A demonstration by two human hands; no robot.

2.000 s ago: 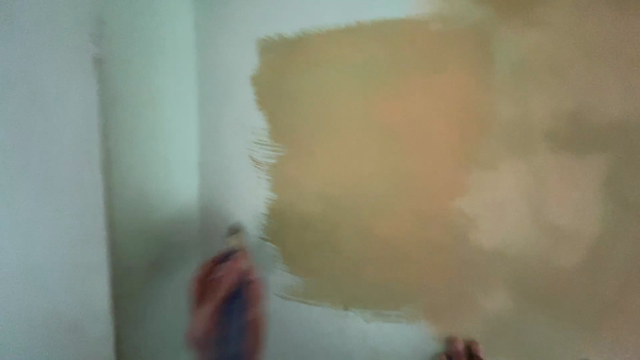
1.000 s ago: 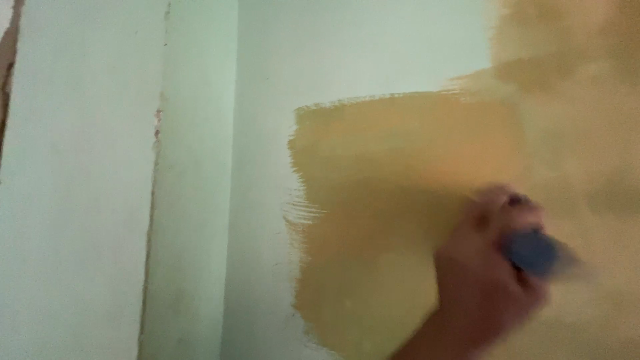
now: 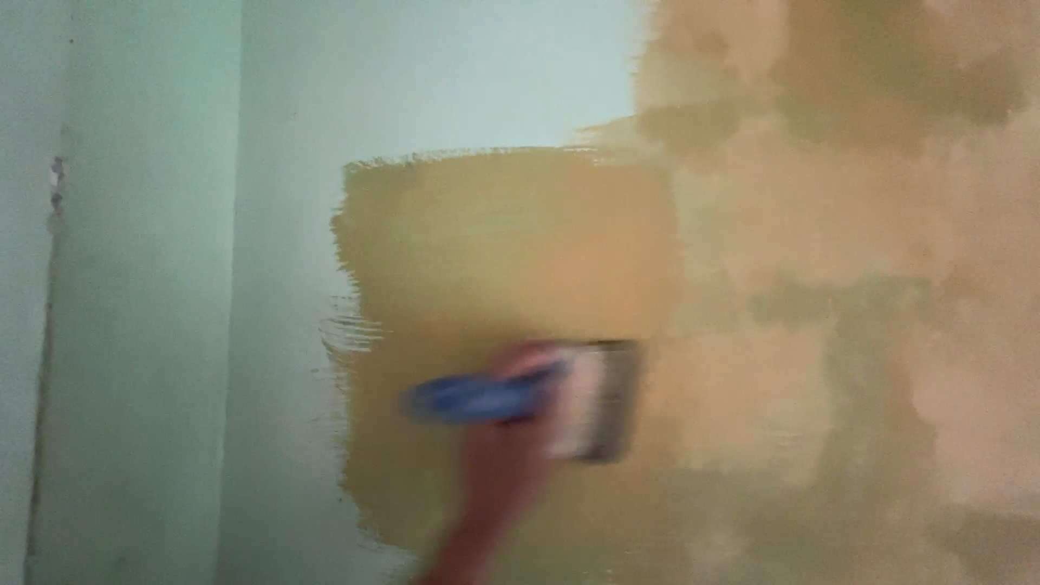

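Note:
My left hand (image 3: 524, 406), blurred by motion, is closed on a wide flat paintbrush (image 3: 479, 398) at the lower middle of the head view. Its blue handle points left, and its pale ferrule and dark bristles (image 3: 616, 402) are at the right. The bristles are over the ochre paint (image 3: 447, 244) on the wall; the blur hides whether they touch it. This painted area has ragged, streaky left and top edges against the pale green wall (image 3: 439, 73). My right hand is out of view.
Mottled tan and ochre paint (image 3: 877, 219) covers the wall at the right. Left of the pale green part, an inner corner (image 3: 234, 244) runs down beside a narrow green strip. A chipped, dark-lined edge (image 3: 55, 187) stands at the far left.
Since one second ago, my left hand and the brush have moved left and down relative to the painted area. The brush's ferrule and bristles now show at its right end.

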